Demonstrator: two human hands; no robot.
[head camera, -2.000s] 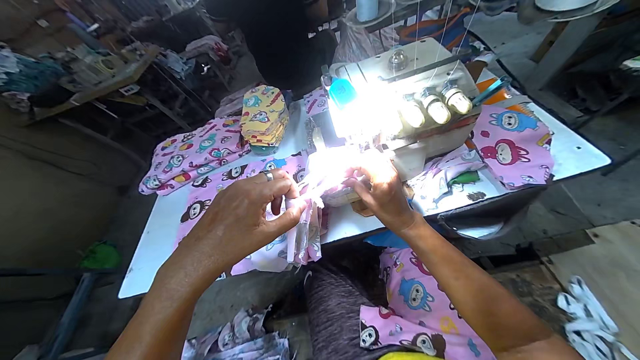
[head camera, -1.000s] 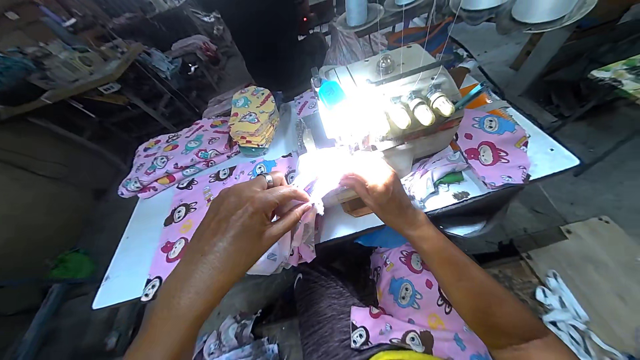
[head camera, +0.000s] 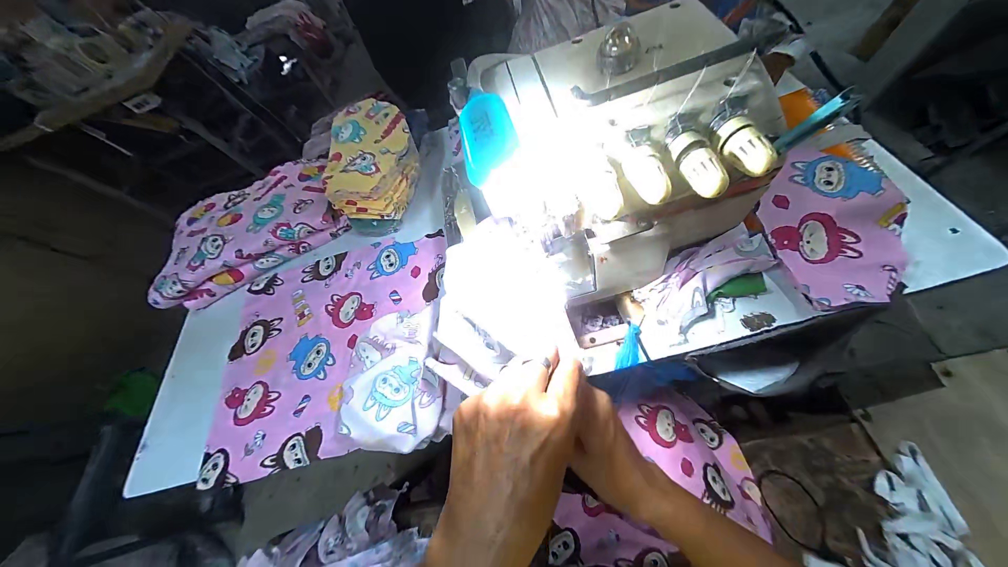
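An overlock sewing machine (head camera: 661, 228) stands on a white table, its lamp glaring over the needle area. Below the glare, at the table's front edge, my left hand (head camera: 516, 417) and my right hand (head camera: 602, 441) meet, pinching the near end of a pale printed fabric piece (head camera: 496, 331). My left hand partly covers my right one, whose fingertips are hidden. Left of them, a pink cartoon-print fabric (head camera: 323, 339) lies flat, with a white-backed fabric piece (head camera: 391, 394) folded over it. More pink printed fabric (head camera: 685, 457) lies over my lap.
Behind on the left stand a stack of yellow printed pieces (head camera: 372, 165) and folded pink fabric (head camera: 252, 228). At the right lie a pink cut piece (head camera: 835, 224), fabric scraps (head camera: 697, 279) and a blue-handled tool (head camera: 815, 122). White strips (head camera: 917, 504) lie on the floor.
My hands have come together and moved toward me from beside the needle area, drawing the fabric with them. The view has moved closer to the table.
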